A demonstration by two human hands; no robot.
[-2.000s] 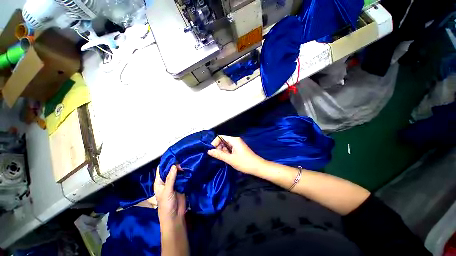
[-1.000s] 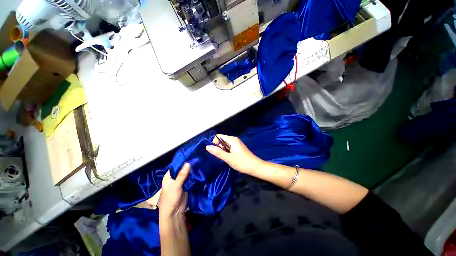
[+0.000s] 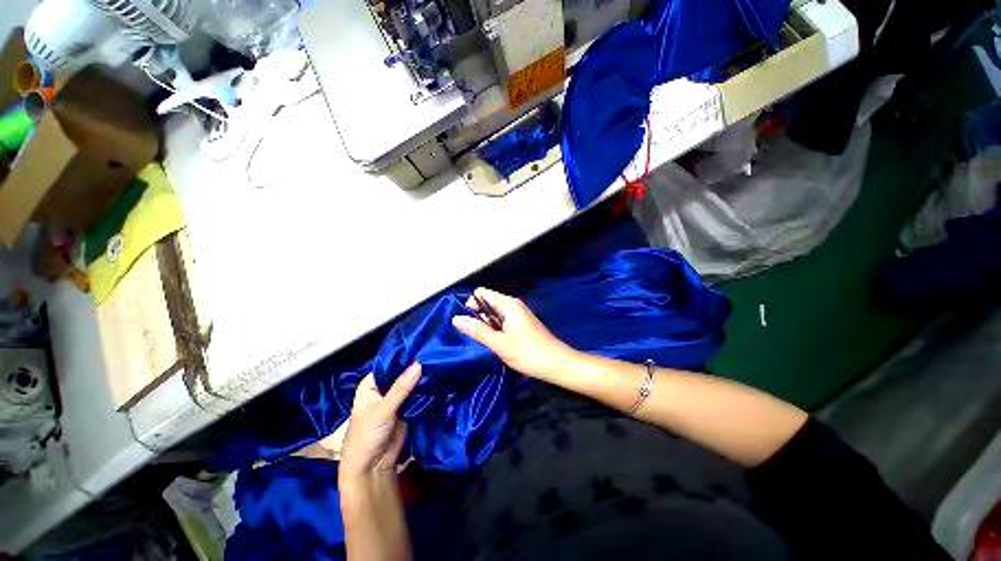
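A shiny royal-blue satin garment (image 3: pixel 456 378) lies bunched on the lap, below the table's front edge. My left hand (image 3: pixel 377 424) holds its left side, thumb on top of the cloth. My right hand (image 3: pixel 510 333), with a bracelet on the wrist, is at the garment's upper edge, fingertips on the cloth. A small thin dark tool (image 3: pixel 487 312), perhaps snips, lies within my right hand, mostly hidden by the fingers. A beige patch shows between the blue folds at the lower left.
The white table (image 3: pixel 285 263) holds an overlock machine (image 3: pixel 439 88), blue satin pieces (image 3: pixel 606 115), a white fan (image 3: pixel 82 33), a cardboard box (image 3: pixel 82 148), yellow cloth (image 3: pixel 137 236) and a pale board (image 3: pixel 137 340). A translucent plastic bag (image 3: pixel 757 208) lies beyond the table over the green floor.
The garment section between my hands has been turned and shifted. My left hand has moved slightly lower, with its thumb now flatter over the cloth. My right hand has barely moved.
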